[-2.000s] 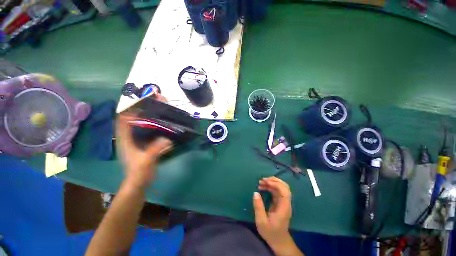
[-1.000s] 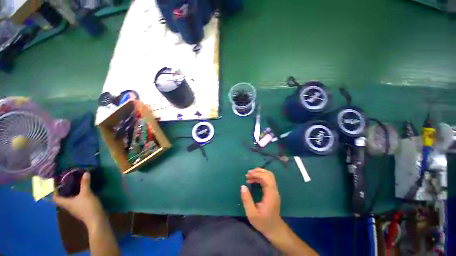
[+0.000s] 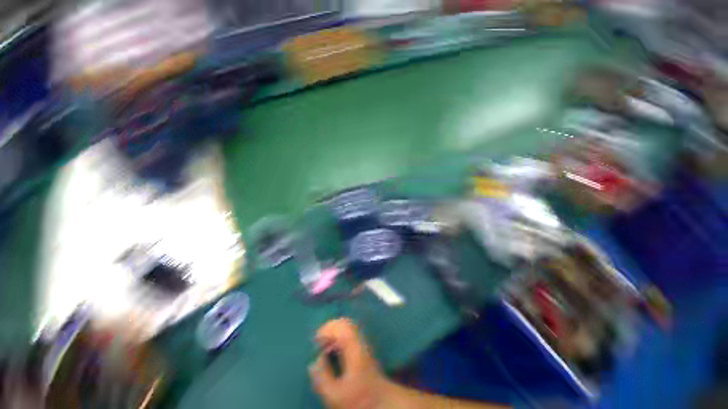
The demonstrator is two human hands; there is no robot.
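The whole view is blurred. My right hand [image 3: 347, 371] is above the green bench at the bottom centre, its fingers curled towards the thumb. A dark spot shows between them; I cannot tell if it is a gap or a held thing. My left hand is out of the picture. A white-ringed end cap [image 3: 223, 321] lies left of my right hand. A pink USB drive [image 3: 324, 280] and a white strip [image 3: 385, 292] lie beyond the hand. Dark blue speakers [image 3: 375, 245] stand together behind them.
A white board [image 3: 96, 232] at left bears a dark housing [image 3: 166, 275]. A clear screw cup [image 3: 274, 244] stands right of it. A blurred parts box [image 3: 100, 371] is at the bottom left. A crate of mixed parts [image 3: 571, 307] is at the right, below the bench edge.
The view has swung to the right, so bench things appear further left and the crate at right shows more. My left hand has left the picture. My right hand's fingers look more curled.
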